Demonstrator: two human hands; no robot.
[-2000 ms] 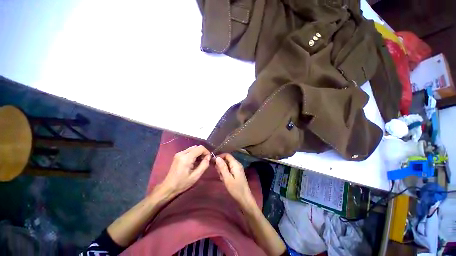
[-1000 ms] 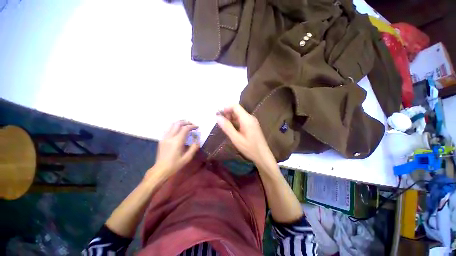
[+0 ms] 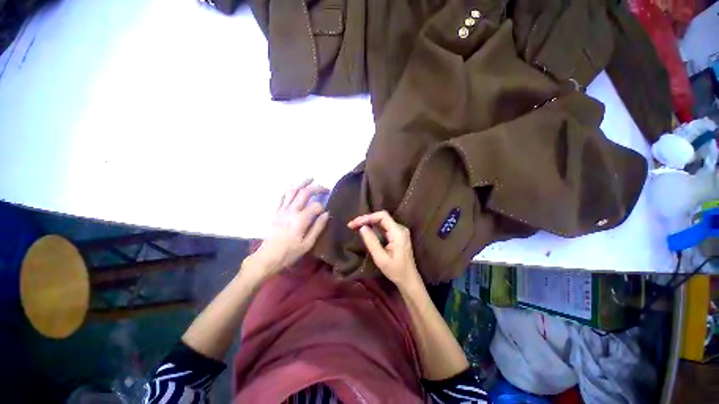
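Observation:
A brown coat [image 3: 426,102] lies bunched on the white table [image 3: 181,142], with pale dotted stitching along its edges and three shiny buttons near a cuff. A dark oval label [image 3: 449,223] shows on its inner side. Its near edge hangs over the table front onto my reddish apron. My left hand [image 3: 297,221] is beside the coat's left edge, fingers loosely curled; a small pale bluish patch shows by the fingertips, unclear what. My right hand [image 3: 386,246] is over the near part of the coat, index finger and thumb bent close together. No tool or thread can be made out in it.
A round wooden stool [image 3: 54,286] stands on the floor at left. Below the table at right are a green-edged box [image 3: 556,294] and pale plastic bags [image 3: 544,347]. A blue tool [image 3: 695,233], white items and a red bag [image 3: 666,47] are at the right.
My hands, first together at the coat's edge, moved apart; my right hand rose over the coat, then came back down. The view has shifted, and more of the coat's near edge shows between the hands.

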